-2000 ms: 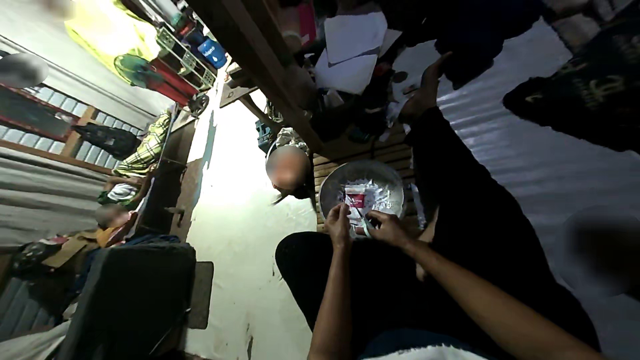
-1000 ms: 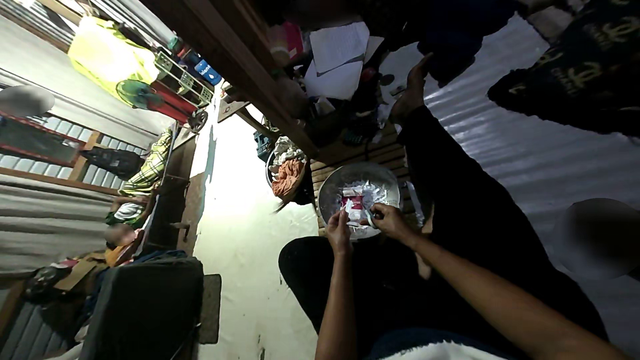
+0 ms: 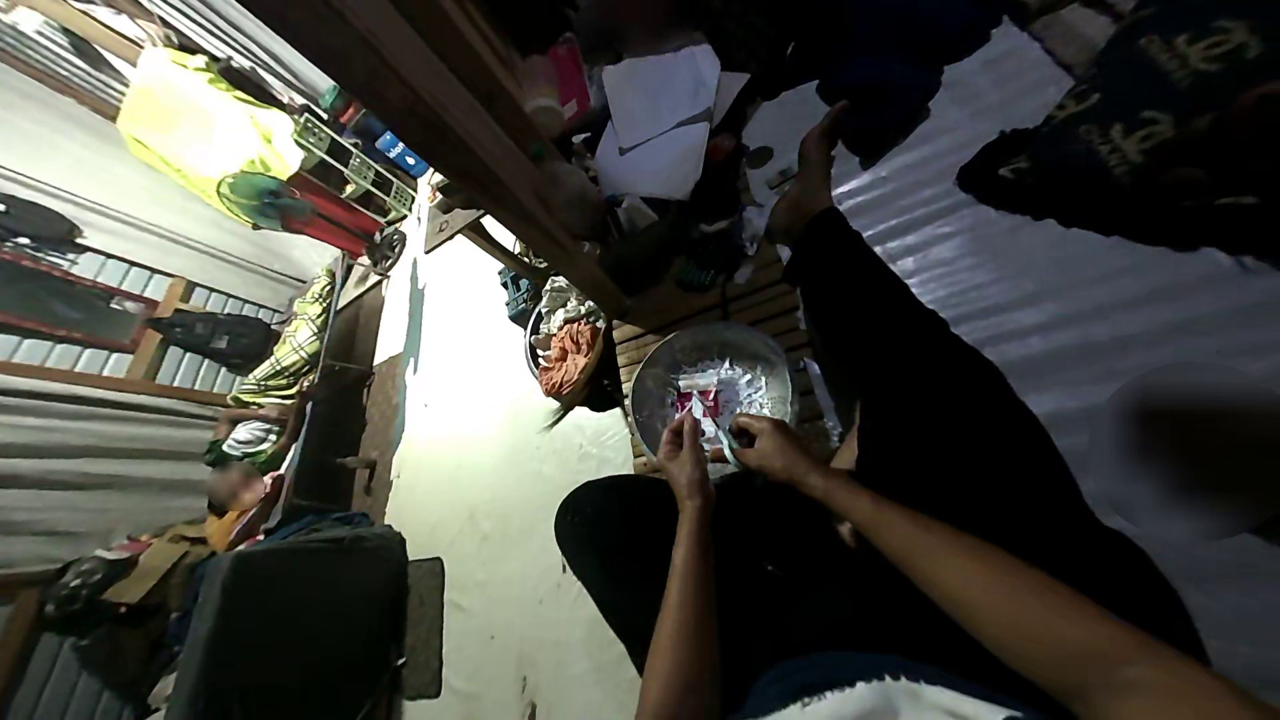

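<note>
Over the near rim of a round metal basin (image 3: pixel 655 375), my left hand (image 3: pixel 685 462) pinches a small whitish strip (image 3: pixel 697 408), its material too small to tell. Close on its right, my right hand (image 3: pixel 770 448) is closed around scissors (image 3: pixel 724 440) with light-coloured blades that point toward the strip. Whether the blades touch the strip cannot be told. Inside the basin lie many small white and clear scraps (image 3: pixel 750 385) and a red and white packet (image 3: pixel 700 402), partly behind the strip.
The basin rests on a slatted wooden surface (image 3: pixel 650 345) beside my outstretched leg. Left of it stands a container of cloths (image 3: pixel 570 355). White papers (image 3: pixel 660 120) lie beyond a wooden post (image 3: pixel 480 130). A dark padded seat (image 3: pixel 290 630) and a person (image 3: pixel 250 435) are at left.
Two seconds ago a person's head showed beside the basin; now the cloths in the container show there. Both hands stay over the basin's near side.
</note>
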